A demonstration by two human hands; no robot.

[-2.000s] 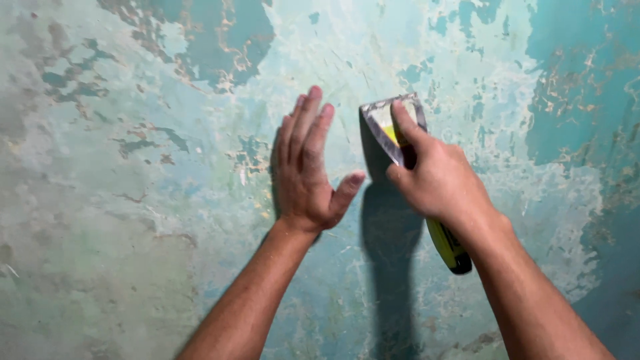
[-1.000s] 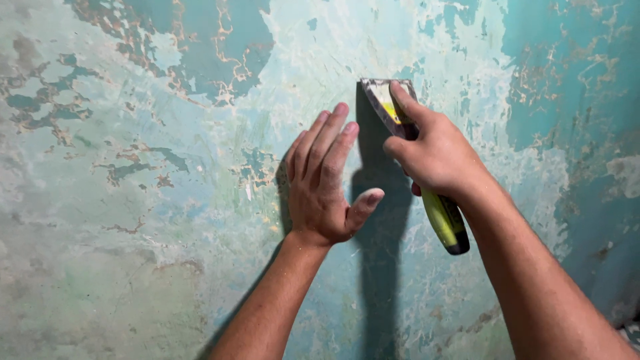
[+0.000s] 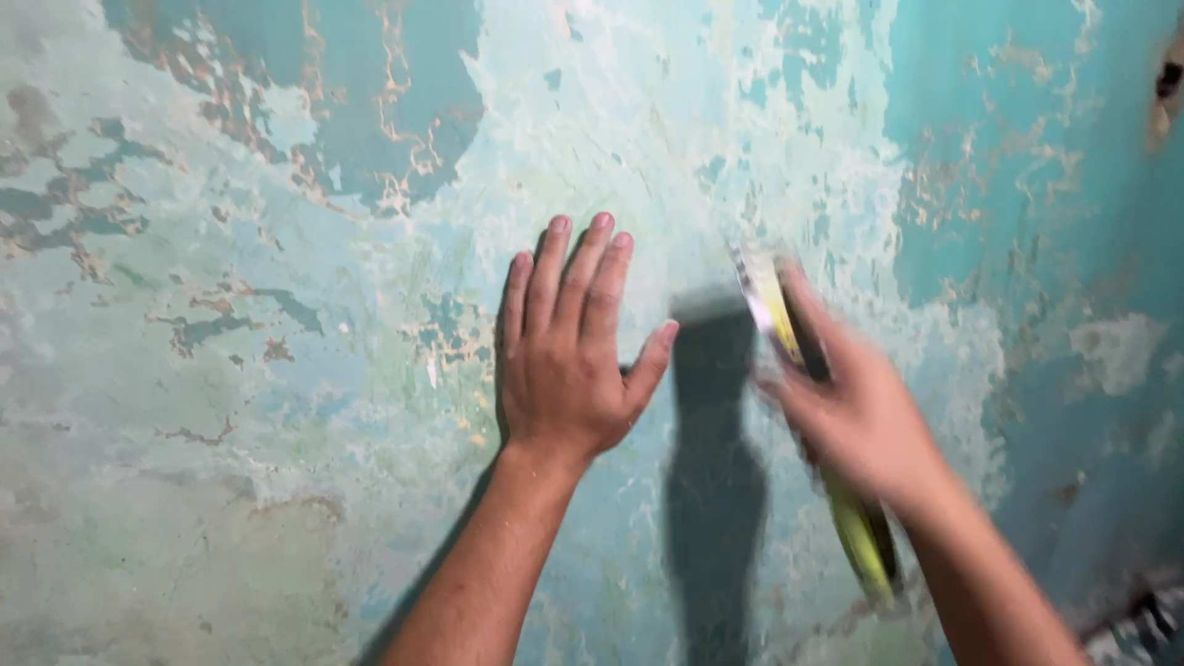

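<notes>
My left hand [image 3: 573, 351] lies flat against a wall of worn, peeling turquoise and pale green paint [image 3: 592, 139], fingers pointing up and thumb apart. To its right, my right hand [image 3: 851, 398] grips a scraper with a yellow-green and black handle [image 3: 860, 536]. The scraper's metal blade [image 3: 754, 277] points up and to the left and is blurred. My index finger lies along the blade end. A dark shadow of the scraper and hand falls on the wall between my hands, apart from the blade.
Darker turquoise paint [image 3: 980, 185] with cracked patches covers the right side. A dark hole [image 3: 1169, 81] shows at the upper right edge. At the lower right corner is a dark and whitish object [image 3: 1147, 620], which I cannot identify.
The scraper's blade has come away from the wall and its shadow now stands apart from it. My left hand's fingers have turned more upright, and the palm lies flatter.
</notes>
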